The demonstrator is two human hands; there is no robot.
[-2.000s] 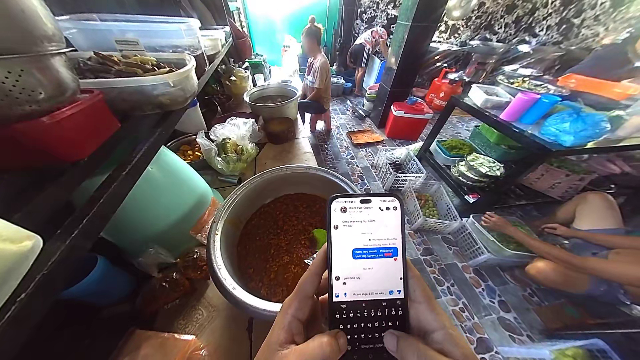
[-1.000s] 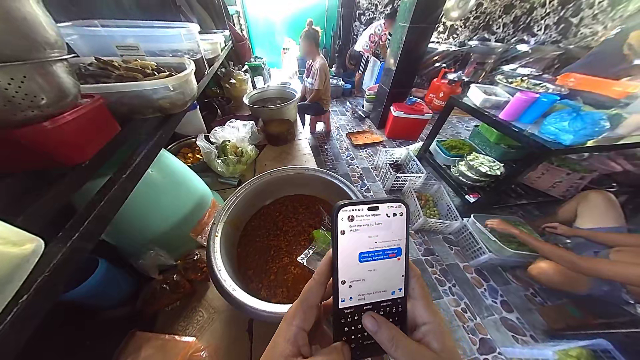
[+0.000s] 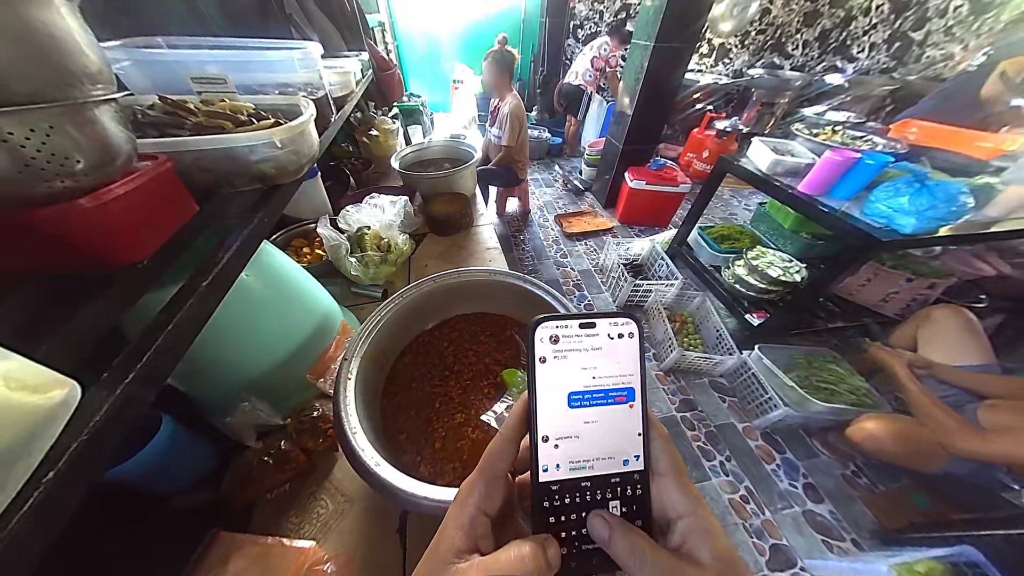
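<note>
Both my hands hold a black smartphone (image 3: 590, 400) upright at the lower middle of the head view, its screen lit with a chat and a keyboard. My left hand (image 3: 500, 512) wraps the left edge, its thumb at the keyboard's lower left. My right hand (image 3: 680, 512) grips the right edge, with its thumb over the middle of the keys. Behind the phone stands a large metal pot (image 3: 360, 448) with reddish-brown food (image 3: 448, 392). A green item and clear plastic show inside the pot, partly hidden by the phone.
A black shelf (image 3: 240, 256) with tubs runs along the left, above a pale green container (image 3: 248, 336). White crates (image 3: 692, 332) stand on the patterned floor at right. A person (image 3: 944, 392) sits at far right by a tub of green pods; two people are farther back.
My right thumb has shifted over the keyboard, and more text stands in the typing field than a second ago. The person at the back has changed posture.
</note>
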